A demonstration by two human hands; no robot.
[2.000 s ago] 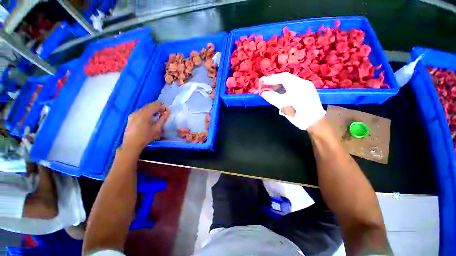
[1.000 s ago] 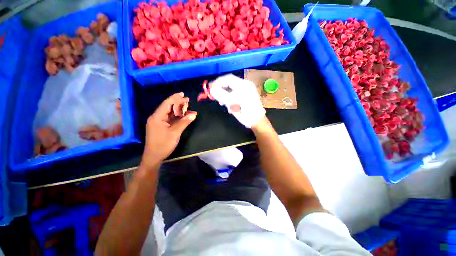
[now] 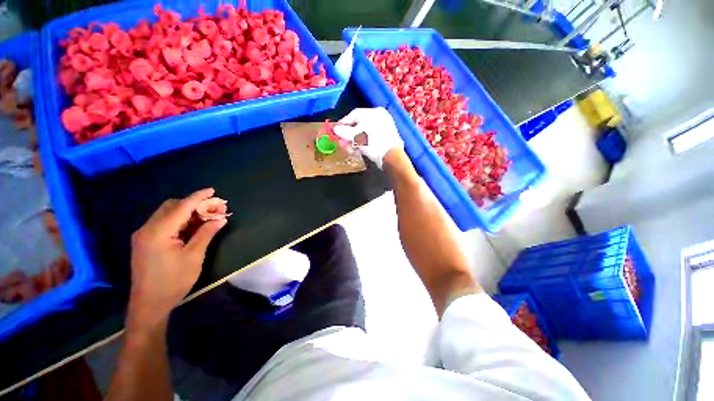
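My bare left hand pinches a brown part between thumb and fingertips, above the dark bench near its front edge. My right hand, in a white glove, holds a red part at the rim of the green cup. Whether the part touches inside the cup is hard to tell. The cup stands on a tan cardboard pad.
A blue bin heaped with red parts lies behind my left hand. A bin of brown parts is at the far left. A bin of darker red assemblies is right of my glove. Blue crates stand on the floor at right.
The view has swung right. My left hand has brought a brown part out from over its bin. My right hand has carried a red part from the centre bin to the green cup.
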